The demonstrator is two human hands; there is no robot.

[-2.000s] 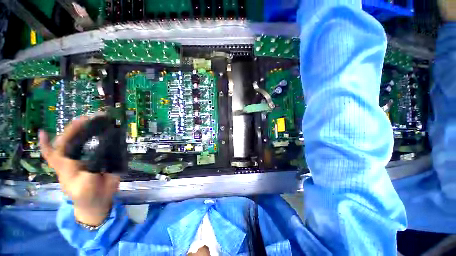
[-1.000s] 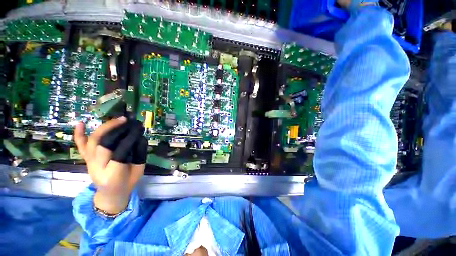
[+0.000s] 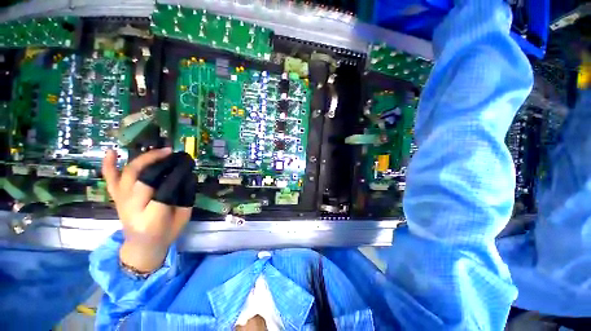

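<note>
My left hand [image 3: 146,210] is palm up over the lower left corner of the middle green circuit board [image 3: 223,123]. Its thumb and one finger are spread, and a dark clump [image 3: 172,181] sits at its other fingers. It looks like black components, but single parts cannot be told apart. The board lies in a black pallet [image 3: 317,139] and carries silver, white and black parts and a yellow component [image 3: 190,146]. My right sleeve [image 3: 463,161] reaches up across the right-hand board to the blue bin [image 3: 415,16]. My right hand is beyond the top edge, out of view.
More boards lie left [image 3: 91,110] and right [image 3: 389,139]. Metal rails run behind [image 3: 311,29] and in front [image 3: 291,236]. Green strips [image 3: 214,31] lie above the boards. Green clamps [image 3: 137,124] stick out on the frames. Another person's blue sleeve [image 3: 570,194] is at the far right.
My left hand has moved right with the dark clump, to the middle board's corner. My right arm has shifted right towards the bin; its hand, partly visible a second ago, is out of view.
</note>
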